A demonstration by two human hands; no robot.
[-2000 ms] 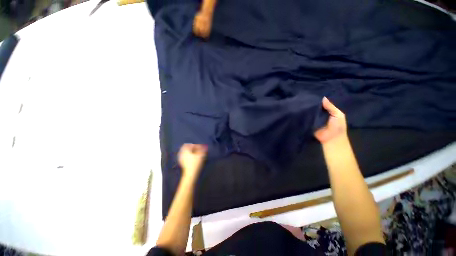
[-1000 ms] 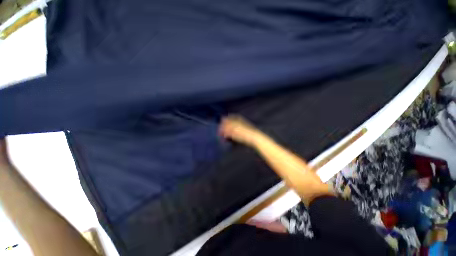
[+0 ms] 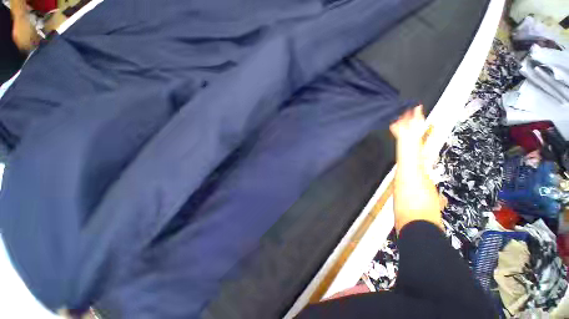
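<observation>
The navy fabric (image 3: 187,143) lies in loose folds over the black fabric ply (image 3: 324,205), which shows along the right side. My right hand (image 3: 410,121) grips the navy fabric's edge near the table's right rim. My left hand (image 3: 78,311) is blurred and mostly cut off by the bottom edge at the far left. The navy fabric gathers to a bunch at it, and its fingers seem closed on the cloth.
A wooden ruler (image 3: 352,249) lies along the white table rim (image 3: 458,71). Fabric scraps (image 3: 468,168) cover the floor at right, with a blue basket (image 3: 490,252) and piled cloth. Another person's arm (image 3: 24,31) is at the upper left.
The view has turned. My right hand has moved to the table rim, pulling the navy edge out over the black ply. The navy fabric is now more raised and folded at left.
</observation>
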